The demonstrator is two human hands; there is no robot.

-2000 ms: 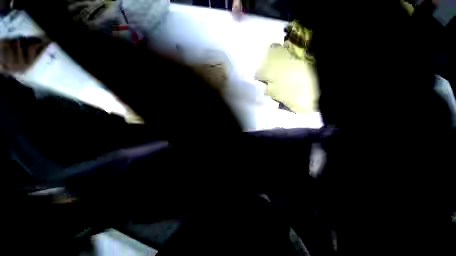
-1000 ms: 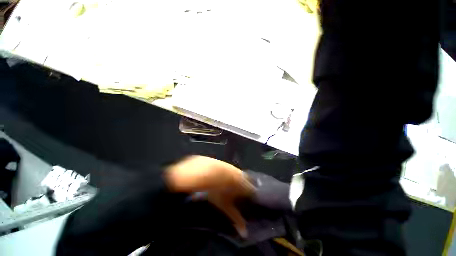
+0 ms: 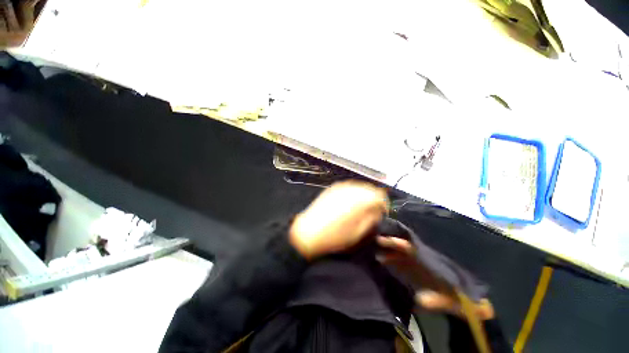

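Note:
Dark cloth [image 3: 345, 293], which looks like my own outer clothing, is bunched in front of my body. My left hand [image 3: 341, 217] is bare and blurred, its fingers curled at the cloth's upper edge; what its fingertips pinch is hidden. My right hand [image 3: 431, 279] is partly covered by a fold of the cloth and grips it, with the thumb side and some fingers showing. A thin yellow-brown strip [image 3: 473, 320] runs down past the right hand. Both hands are off the table, below its near edge.
The long white table [image 3: 207, 55] crosses ahead, overexposed. On it are a blue-rimmed tray [image 3: 541, 180] with rows of small bits, a second blue-rimmed tray [image 3: 597, 180], pen-like tools [image 3: 430, 153] and yellow-tan material [image 3: 521, 27]. A white bundle [image 3: 124, 234] lies left. A yellow floor line [image 3: 533, 310] shows right.
My right arm, raised across the view before, is now down with its hand at the cloth. My left hand has moved up and right. The trays have come into view.

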